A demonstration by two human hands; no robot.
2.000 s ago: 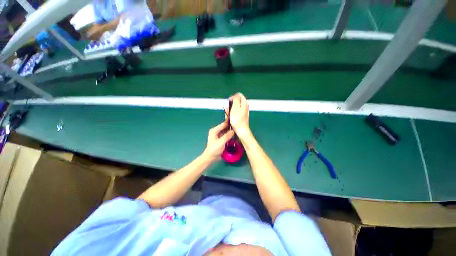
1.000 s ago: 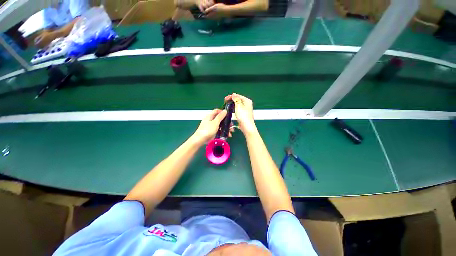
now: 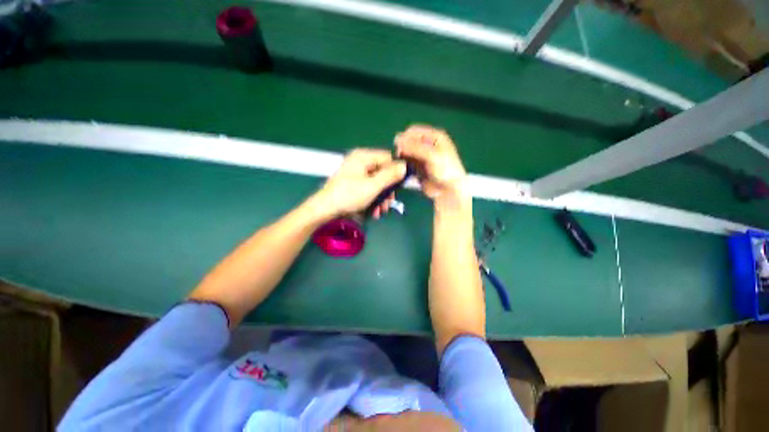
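Note:
A hair dryer body with a bright pink ring [image 3: 340,238] is held above the green bench, its dark handle running up between my hands. My left hand [image 3: 362,181] is closed around the handle. My right hand [image 3: 432,160] holds the handle's upper end; its fingertips and the end are blurred and partly hidden. A small white piece [image 3: 396,206] sticks out beside the handle. Diagonal cutters with blue grips [image 3: 497,288] lie on the bench, partly hidden by my right forearm. A black handle shell [image 3: 576,234] lies to their right.
Another dryer body [image 3: 241,38] stands on the green belt beyond the white rail [image 3: 169,146]. A grey post [image 3: 649,139] slants across the right. Black trimmings lie by the cutters. A blue bin [image 3: 749,274] is at the far right. An open carton [image 3: 590,359] is below the bench edge.
The view has swung right. The body's pink ring has tilted and moved up-left, with the handle slanting more. Both hands stay on it. The blue bin has come into view.

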